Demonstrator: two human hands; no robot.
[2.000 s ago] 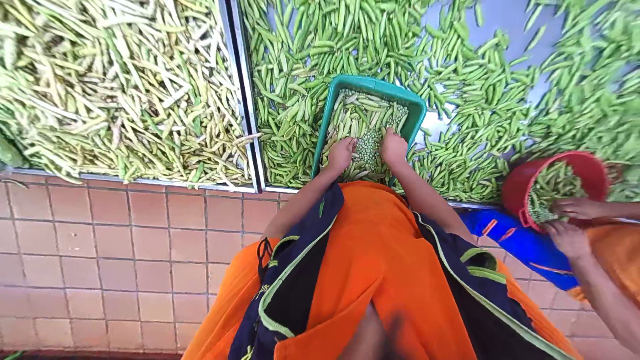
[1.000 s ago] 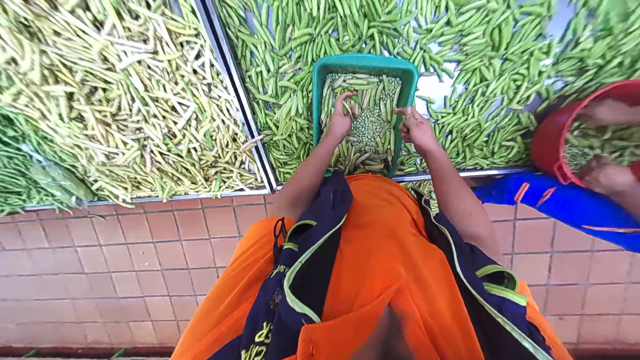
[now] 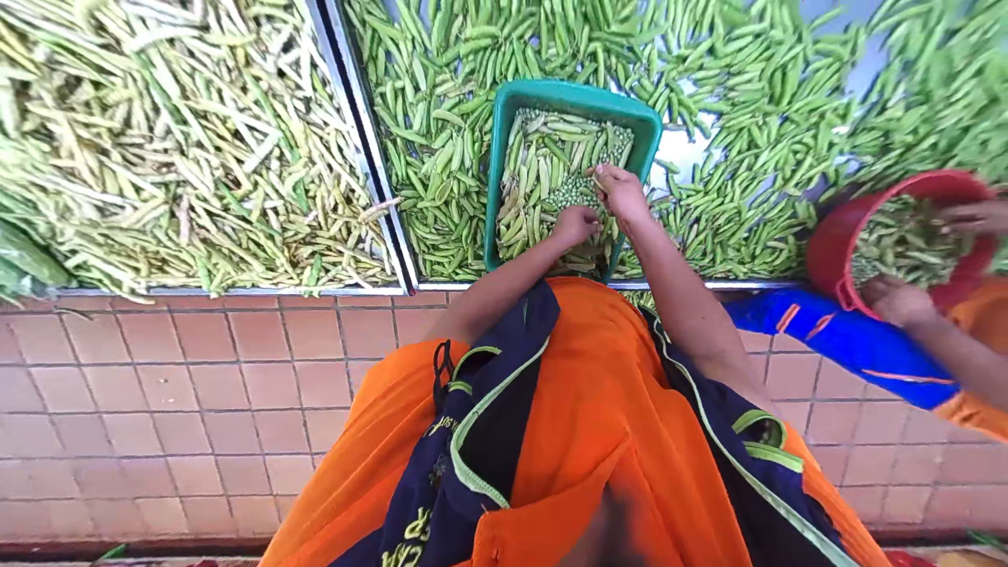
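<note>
A green plastic tub [image 3: 579, 93] stands on the counter in front of me, holding pea pods [image 3: 543, 169] and a patch of loose shelled peas [image 3: 573, 193]. My left hand [image 3: 576, 224] is over the tub's lower part, fingers curled at the edge of the peas; whether it holds something is too small to tell. Up and to the right of it, my right hand [image 3: 620, 189] has its thumb and fingertips pinched together above the peas, perhaps on a small pod, which I cannot make out clearly.
Green pods [image 3: 756, 118] lie spread around the tub. Left of a metal divider [image 3: 370, 150] is a heap of pale, yellowish bean pods [image 3: 181, 150]. At the right, a co-worker's hands are in a red bucket [image 3: 835, 236] of pods and peas. A plastic bag [image 3: 27, 256] lies far left.
My right hand has moved from the tub's right side in over the peas, nearer my left hand. My left hand sits lower in the tub. The view has shifted somewhat.
</note>
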